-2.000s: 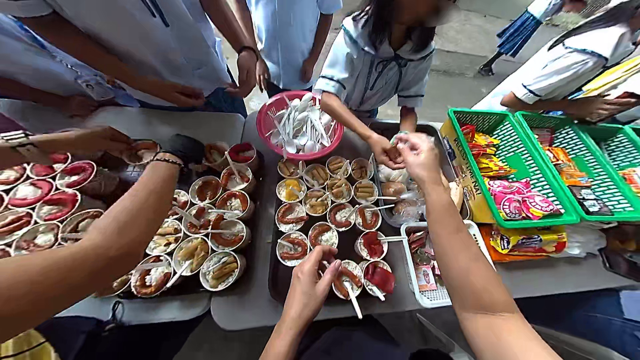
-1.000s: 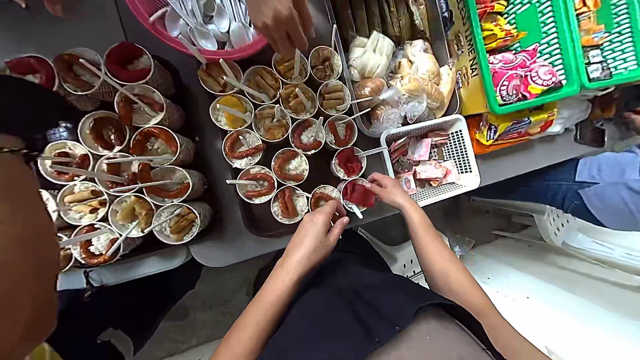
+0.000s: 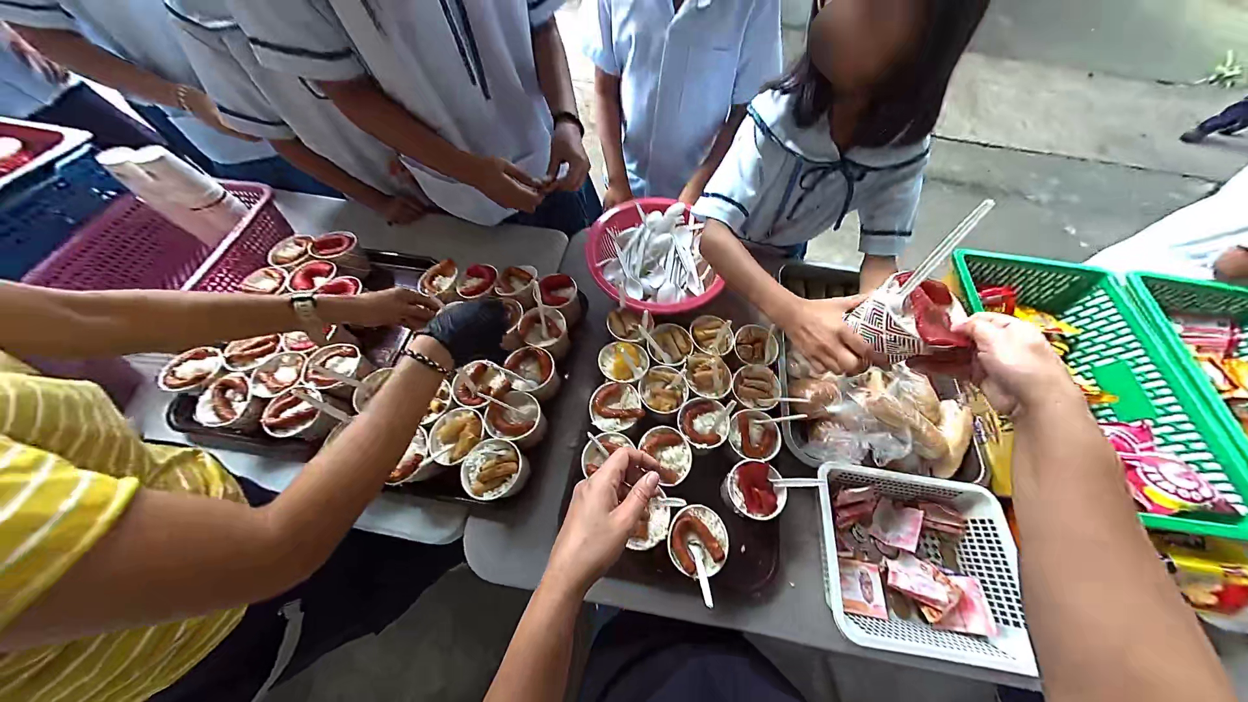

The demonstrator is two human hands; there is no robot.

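Note:
My right hand (image 3: 1014,361) has its fingers on a patterned paper cup (image 3: 889,322) holding red meat and a plastic spoon. A person across the table has a hand on the cup's other side. My left hand (image 3: 609,507) is over the near cups on a dark tray (image 3: 756,556), its thumb and fingers curled above a rice cup (image 3: 648,526); whether it touches that cup is unclear. Beside it stand a cup with a sausage and spoon (image 3: 698,541) and a cup with red meat (image 3: 757,489).
A white basket (image 3: 1004,546) of banknotes is at right, with bagged bread (image 3: 907,414) behind it. Green baskets (image 3: 1102,283) hold snack packets. A pink basket (image 3: 600,255) holds plastic spoons. At left, a co-worker's gloved hand (image 3: 473,331) reaches over more cups.
My right hand has moved from the near cups out to the person across, and a cup with red meat is now between them. The view has shifted up and left.

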